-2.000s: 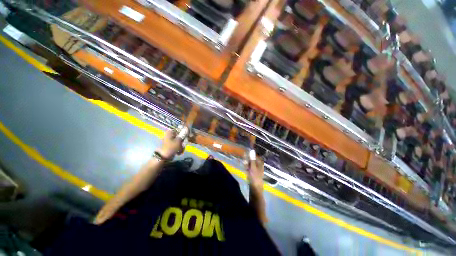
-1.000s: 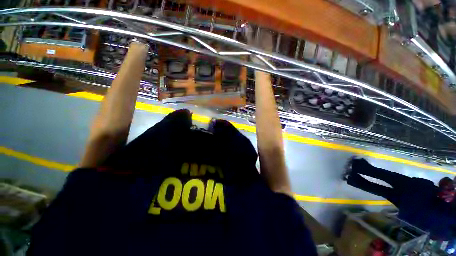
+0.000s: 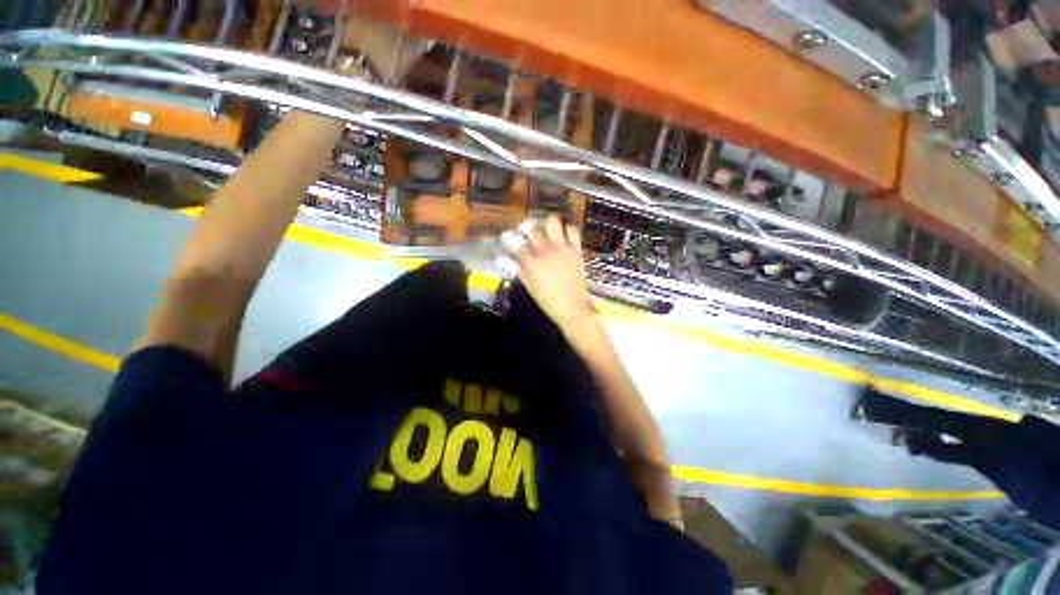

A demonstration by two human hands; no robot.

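An orange-brown fixture with dark parts lies on a lower level of the wire rack, under the shiny shelf edge. My left arm reaches in behind that edge; my left hand is mostly hidden by the rods and blurred, so its hold cannot be told. My right hand is at the fixture's front right corner, fingers bent, with something pale at the fingertips. Whether it grips the fixture is unclear.
The chrome shelf edge crosses above my hands. A large orange fixture lies on the level above. A dark component tray is to the right. Another person's dark-clothed legs are in the aisle at right.
My right hand has come out from behind the shelf edge to the fixture's front corner. My left arm still reaches in. The person at right shows further toward the picture's edge.
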